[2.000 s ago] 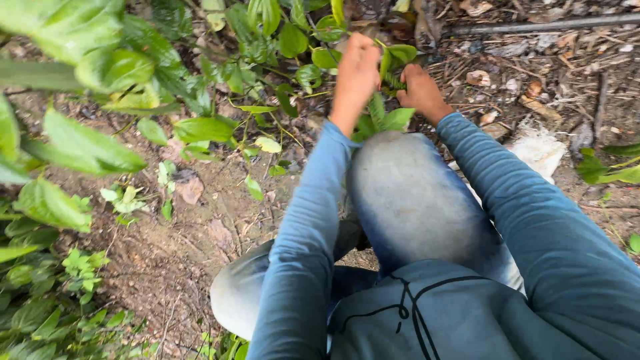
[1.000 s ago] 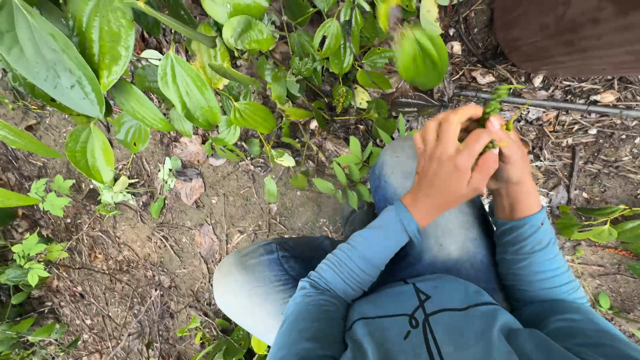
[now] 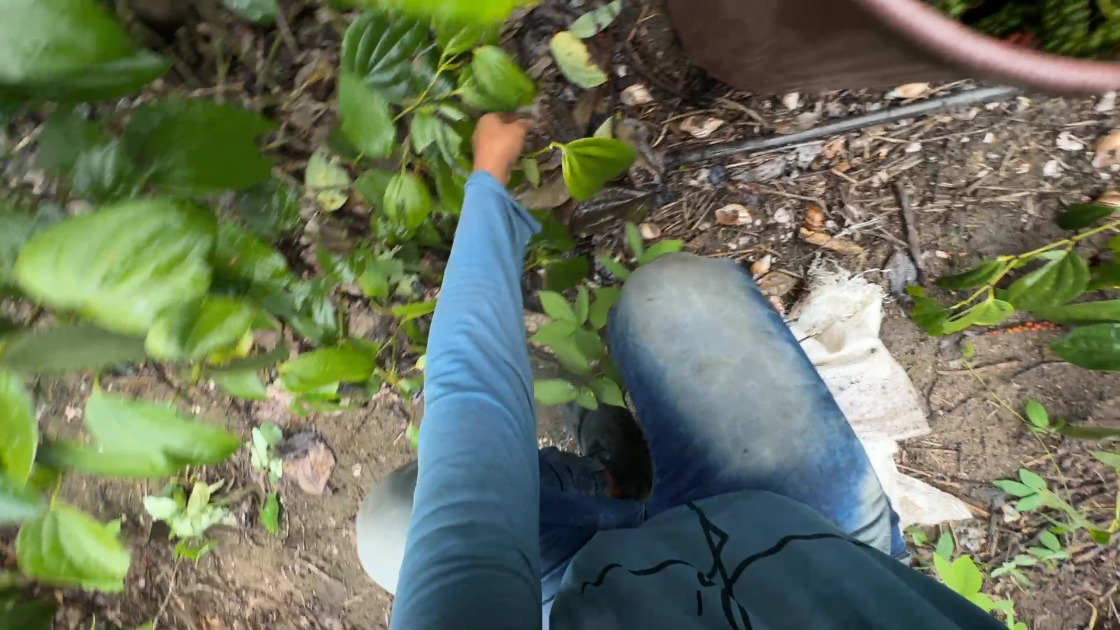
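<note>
My left hand (image 3: pixel 500 144), at the end of a blue sleeve, reaches in among the leafy vine stems at the upper middle. Its fingers are partly hidden by a green leaf (image 3: pixel 497 80), so whether they grip a stem cannot be told. Just right of the hand hangs a folded green leaf (image 3: pixel 597 166). My right hand is out of view. At the top right is a brown container (image 3: pixel 787 52) with a pinkish rim, and green clusters (image 3: pixel 1063 26) show inside it.
A thin dark pipe (image 3: pixel 840 121) lies on the littered soil below the container. Beside my jeans-clad knee (image 3: pixel 717 350) is a torn whitish cloth or sack (image 3: pixel 862 376). Big blurred leaves (image 3: pixel 114 262) fill the left, and a leafy branch (image 3: pixel 1006 267) enters from the right.
A second ago both hands were together above the knee with a green cluster; now my left hand is out among the vine leaves and my right hand has left the view. More of the container shows.
</note>
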